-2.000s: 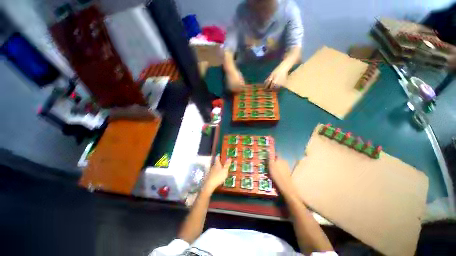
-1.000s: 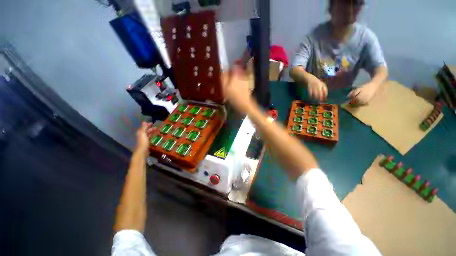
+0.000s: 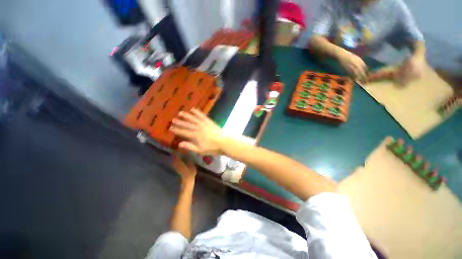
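Observation:
The reddish-orange cover plate (image 3: 169, 98), with small dark holes, lies closed over the fixture on the machine bed at the left; the green boards are hidden under it. My right hand (image 3: 198, 132) lies on the plate's near right part with fingers spread, holding nothing. My left hand (image 3: 185, 167) is low at the front edge of the machine, just below the plate; its fingers are blurred and partly hidden, so its hold cannot be told.
A second fixture with green boards (image 3: 320, 96) lies on the green mat (image 3: 299, 146), near another person's hands (image 3: 353, 66). Cardboard (image 3: 390, 202) with a row of green-and-red assemblies (image 3: 416, 163) lies right. A black post (image 3: 267, 40) stands behind the white machine base (image 3: 242, 119).
The filled fixture was set on the machine bed, and the upright cover plate has come down over it. My right hand moved down onto the plate; my left moved to the machine's front edge.

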